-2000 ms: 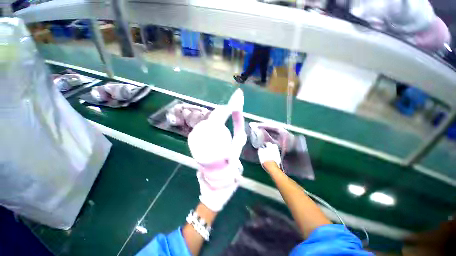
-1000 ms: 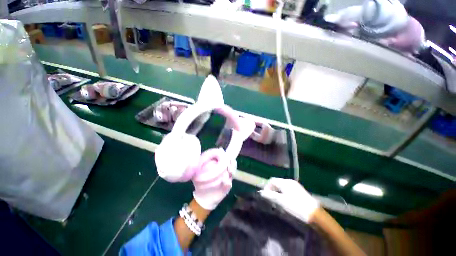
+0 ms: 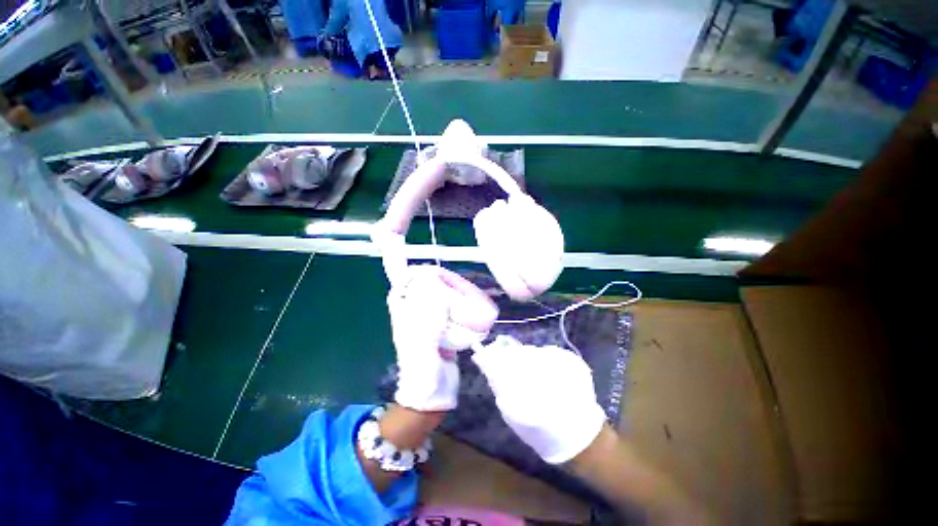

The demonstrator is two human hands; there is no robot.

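Note:
The pink-and-white cat-ear headphones [image 3: 519, 247] are held up over the bench, headband arched upward. My left hand [image 3: 424, 334], in a white glove, grips the left cup. My right hand [image 3: 540, 396], also gloved, is at the lower edge of that cup with fingertips together, at the end of a thin white cable [image 3: 545, 314]; the fingertips are too bright to show the grip fully. The cable loops to the right and a white cord also hangs from above. A dark bubble bag [image 3: 607, 344] lies flat under the hands on a cardboard sheet [image 3: 669, 411].
More headphones on dark bags [image 3: 345, 185] lie along the green conveyor belt [image 3: 638, 205] behind a white rail [image 3: 638, 261]. A bulky whitish plastic bag [image 3: 82, 277] stands at left. A large brown carton [image 3: 823, 380] is at right. A person in blue is beyond the belt.
The view has turned down and right. My right hand has moved from the dark bag's top edge to the held cup. The headphones are now above the bag; the cardboard and carton show more.

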